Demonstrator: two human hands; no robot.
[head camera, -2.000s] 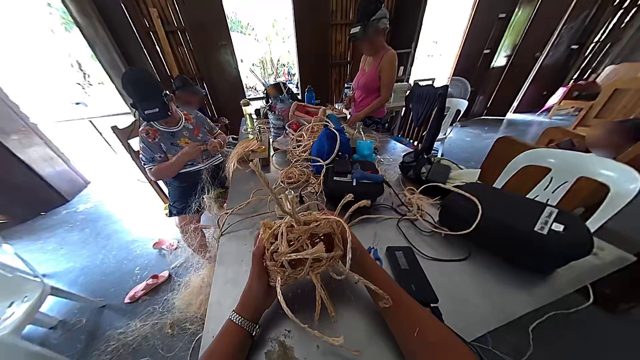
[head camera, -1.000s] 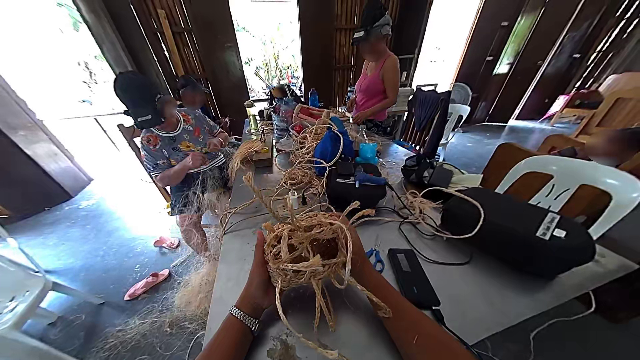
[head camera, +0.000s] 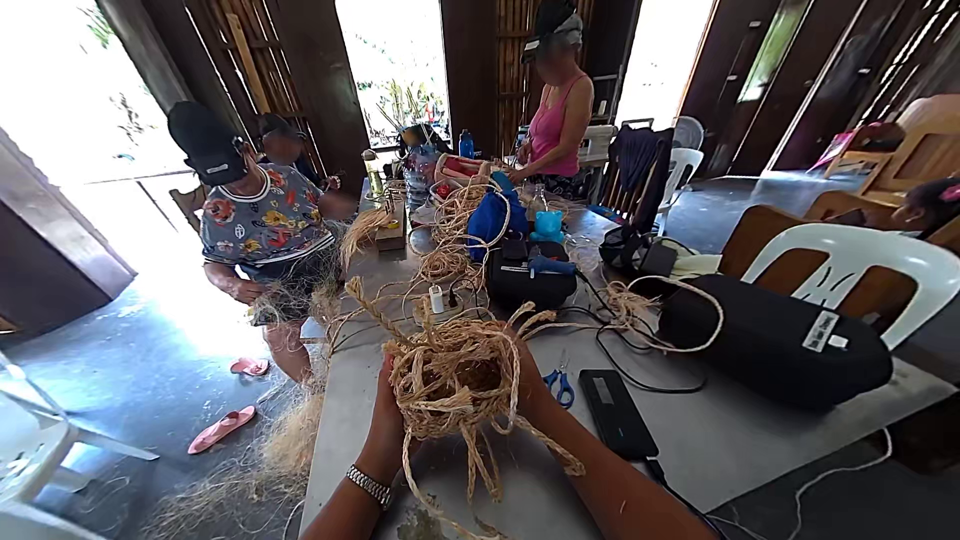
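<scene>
A rough basket of braided natural-fibre rope (head camera: 454, 382) is held over the near part of the table, its hollow tipped toward me and loose braid ends hanging down. My left hand (head camera: 388, 412) grips its left side; a metal watch is on that wrist. Against the right side rests my right hand (head camera: 531, 375), its fingers partly hidden behind the rope. Blue-handled scissors (head camera: 560, 386) lie just right of the right forearm. Beyond the basket, coils of braided rope (head camera: 446, 264) spread along the table beside a blue glue gun (head camera: 551, 266) on a black case.
A black power bank (head camera: 616, 414) with a cable and a large black case (head camera: 772, 337) lie on the table (head camera: 705, 427) at right. One person at left handles loose fibre (head camera: 285, 300); another in pink stands at the far end. A white plastic chair (head camera: 862, 262) stands at right.
The basket has turned in my hands, so its hollow shows more. The person at left has lowered a hand toward the fibre.
</scene>
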